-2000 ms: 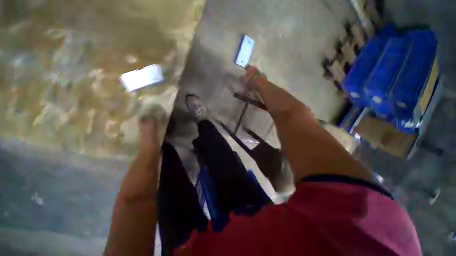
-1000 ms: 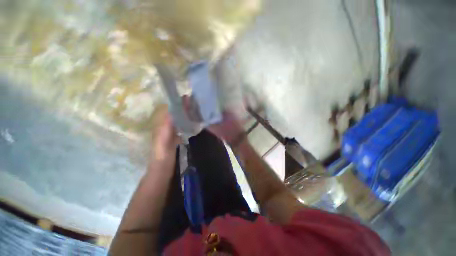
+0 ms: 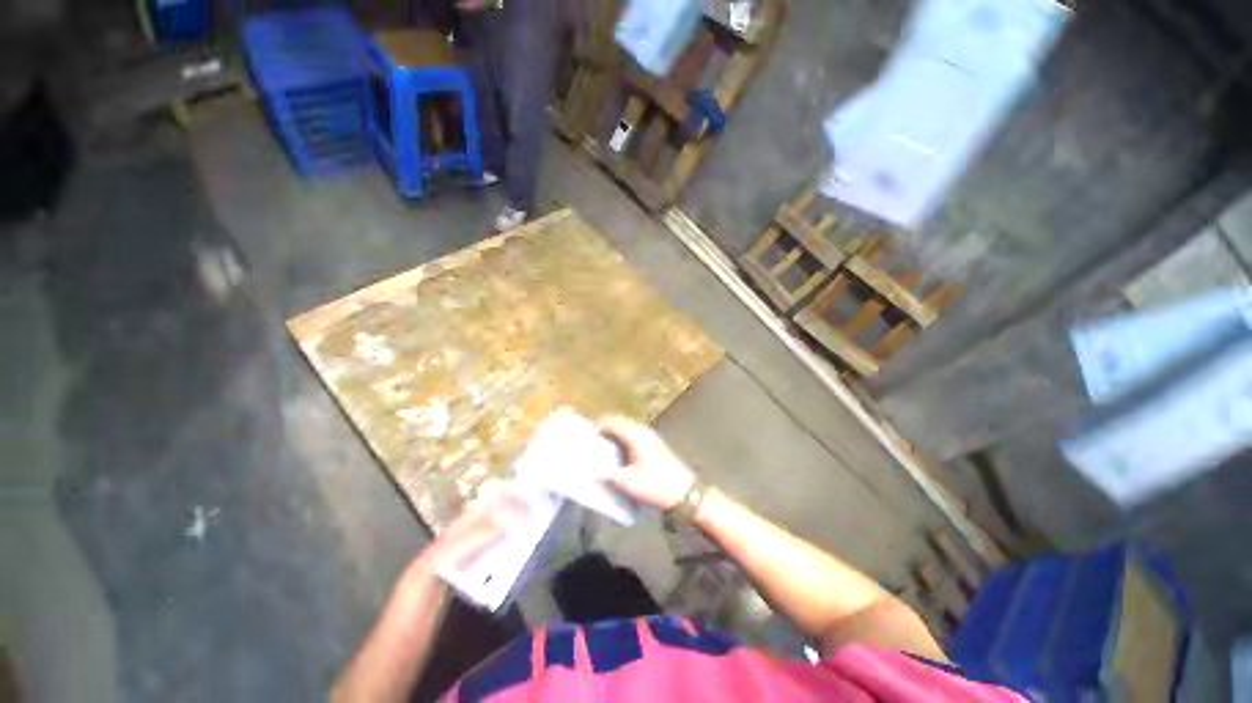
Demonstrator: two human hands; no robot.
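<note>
My left hand [image 3: 474, 533] holds a white folded sheet-metal piece [image 3: 497, 570] low in the middle of the view. My right hand [image 3: 648, 467] is shut on another white piece [image 3: 570, 456] just above and to the right of it. The two pieces touch or overlap; bright glare hides their edges. Both are held over the near corner of the stained plywood-topped platform [image 3: 549, 309]. The fingers of my left hand are washed out by light.
White-blue housings [image 3: 941, 117] hang at the upper right, with more [image 3: 1167, 392] at the right edge. Wooden pallets [image 3: 844, 289] lean by the wall. A blue stool [image 3: 426, 103] and a person's dark-clothed legs [image 3: 525, 103] are at the back. Blue crates [image 3: 1044, 618] stand lower right.
The view has lifted from the floor by my feet to the whole platform and the hanging parts. Two seconds ago the pieces were apart; now my hands hold them together.
</note>
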